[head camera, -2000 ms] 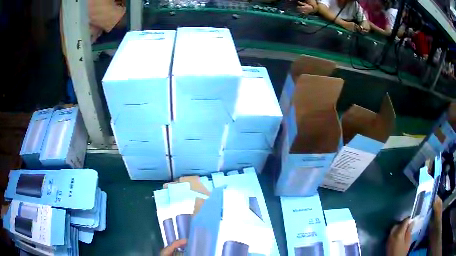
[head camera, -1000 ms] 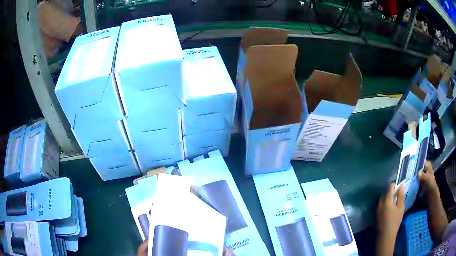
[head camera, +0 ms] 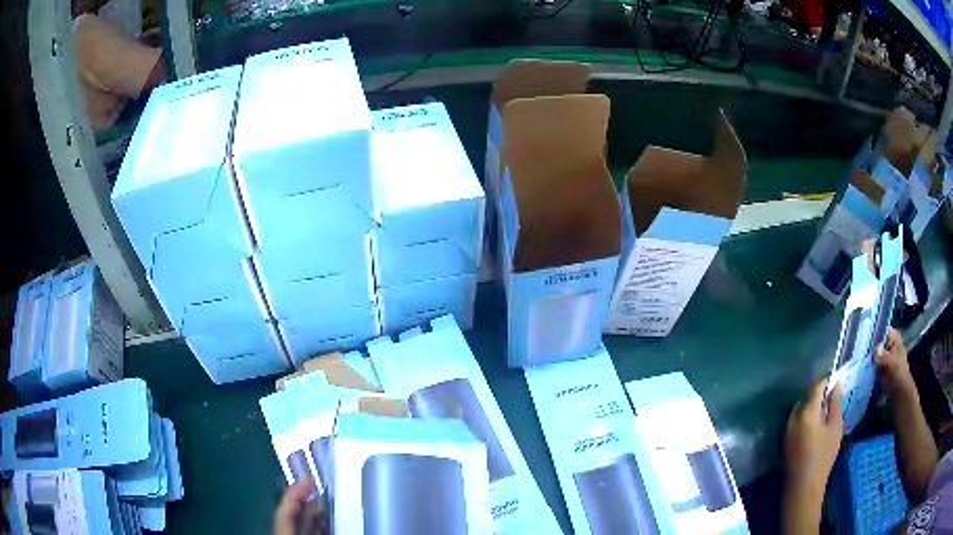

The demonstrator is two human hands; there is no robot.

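Note:
A folding carton (head camera: 411, 483) with a dark cylinder print stands out at the bottom centre, its front facing me and a brown inner flap showing behind its top. My left hand (head camera: 301, 510) is at the bottom edge, holding the carton's left side; most of it is cut off. My right hand is out of the picture. Flat carton blanks (head camera: 451, 389) lie overlapping behind the carton, and more blanks (head camera: 590, 444) lie to its right.
Closed cartons (head camera: 303, 225) form a block at left centre. Open-top cartons (head camera: 559, 303) stand right of it. A stack of blanks (head camera: 78, 423) and closed cartons (head camera: 68, 329) are far left. A neighbour's hands (head camera: 815, 428) hold a carton above a blue basket (head camera: 876, 486).
The view has swung right since the oldest frame. The carton at my hands has turned and now shows a squared front face. The fingertip at its right is no longer visible.

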